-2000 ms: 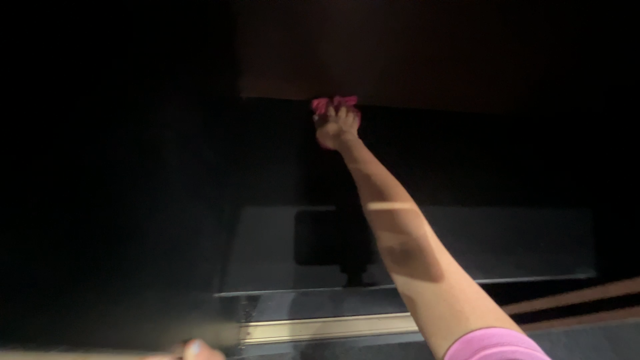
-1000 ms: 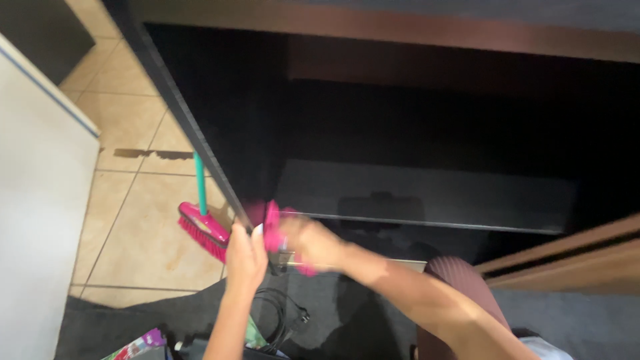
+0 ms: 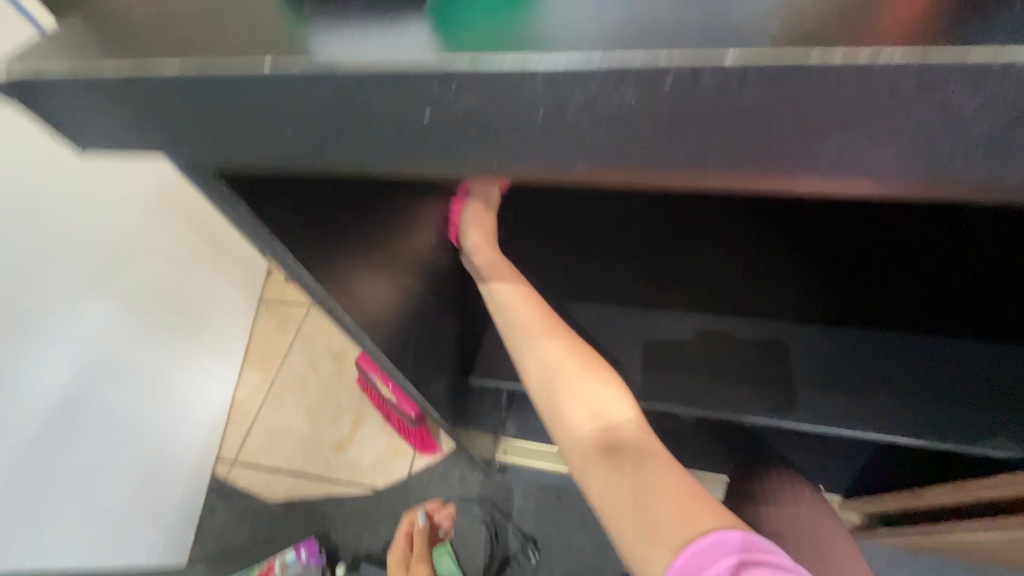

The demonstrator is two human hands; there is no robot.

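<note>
My right hand (image 3: 482, 216) reaches far into a dark cabinet (image 3: 800, 264), its fingers on a bright pink cloth (image 3: 458, 212) pressed near the inner left side, just under the top. The arm, in a pink sleeve, crosses the opening. At the bottom edge is my left hand (image 3: 422, 538), low in front of the cabinet with its fingers curled. A light green thing (image 3: 446, 558) shows beside its palm; whether the hand grips it is unclear.
A pink-bristled broom head (image 3: 398, 408) stands on beige floor tiles (image 3: 320, 400) left of the cabinet side. Near it are a white panel (image 3: 120, 336), a black cable with a plug (image 3: 530, 548) and a purple package (image 3: 304, 554). Blurred items lie on the cabinet top.
My right hand has moved with the pink cloth from the cabinet's front left edge up into its inside. My left hand has let go of that edge and is lower.
</note>
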